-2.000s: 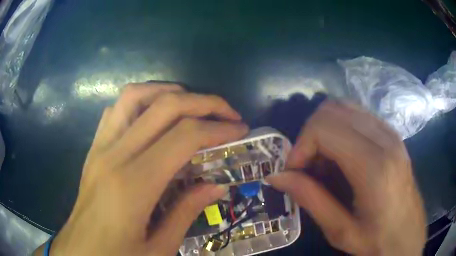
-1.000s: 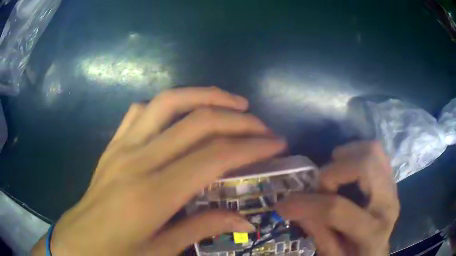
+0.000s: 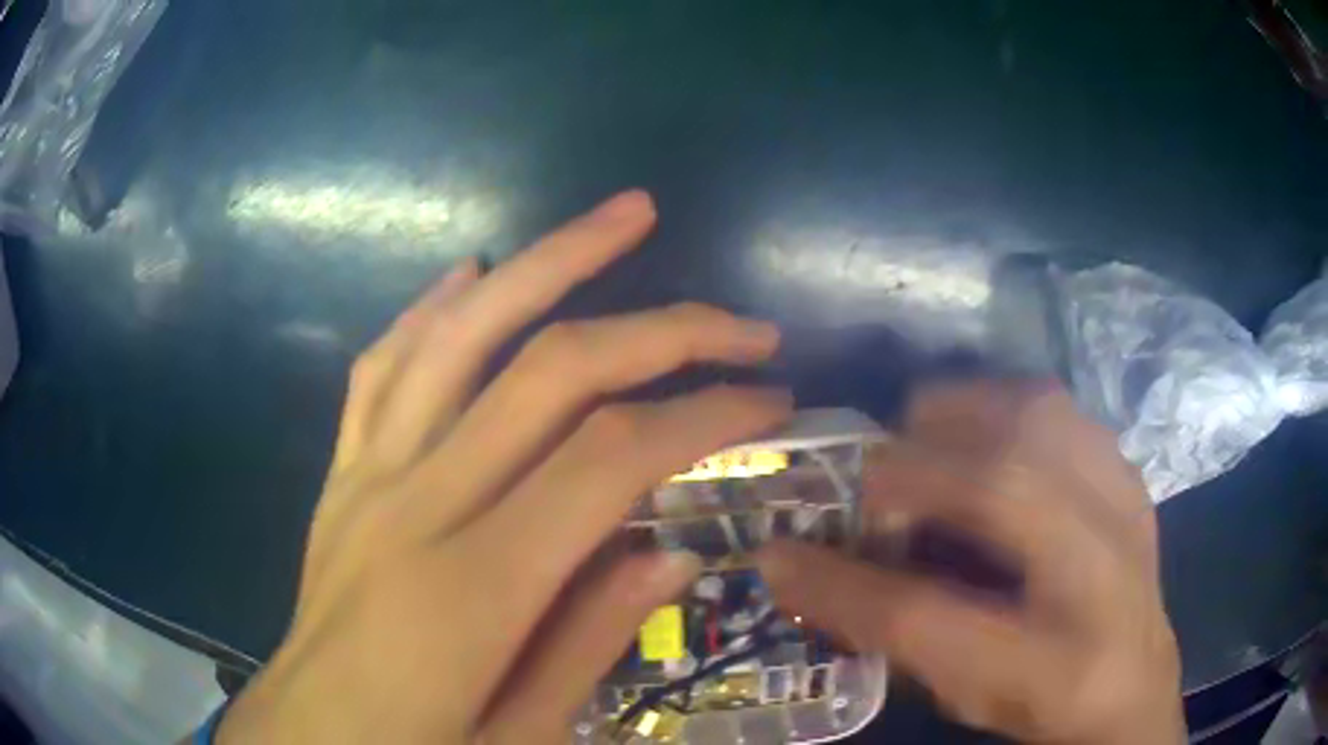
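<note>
The white open power strip housing (image 3: 862, 704) lies at the lower middle, partly covered by both hands. Inside show a yellow transformer (image 3: 663, 633), black lead wires (image 3: 709, 668) and a lit brass contact strip (image 3: 737, 463) along the upper edge. My left hand (image 3: 510, 495) lies over the housing's left side, thumb inside and index finger at the upper rim, its other fingers spread. My right hand (image 3: 1005, 546) is blurred at the right side, fingertips over the housing's interior. Whether it pinches a part cannot be told.
A dark green worktop (image 3: 655, 117) spreads behind the housing, with bright reflections. A clear plastic bag (image 3: 1187, 371) lies at the right, and another clear bag (image 3: 88, 88) at the upper left. Whitish material (image 3: 102, 648) shows at the lower left edge.
Compared with one second ago, the housing appears slightly higher and further left in view. My left hand's fingers have spread and lifted more. My right fingertips have shifted left over the interior.
</note>
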